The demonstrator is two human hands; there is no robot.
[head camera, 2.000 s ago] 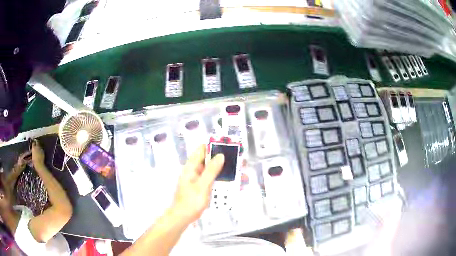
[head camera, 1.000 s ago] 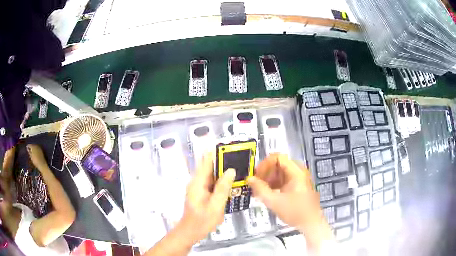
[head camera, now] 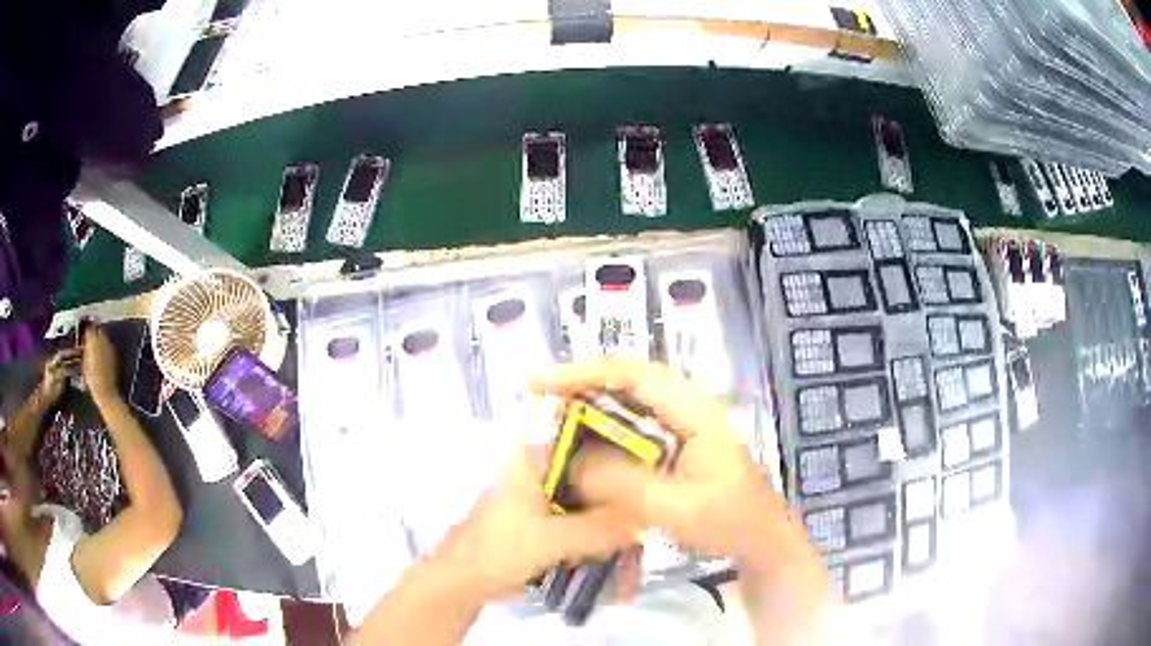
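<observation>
A phone with a yellow screen surround is between my two hands, tilted and partly covered by fingers. My left hand is closed around its left and lower side. My right hand is closed over its top and right side, fingers across the screen. Below the hands a dark lower part of the phone shows, blurred. Behind the hands lies a clear blister tray with white phone backs in its pockets. To the right lies a grey blister tray with dark front housings.
A green conveyor belt with spaced phone bodies runs behind the trays. Stacked clear trays stand upper right. At left are a beige fan, a lit smartphone, loose phones and another person's arms.
At first only my left hand held a white phone body; then my right hand joined at a yellow-framed phone. Now both hands wrap it and it is tilted. The belt phones have shifted right in view.
</observation>
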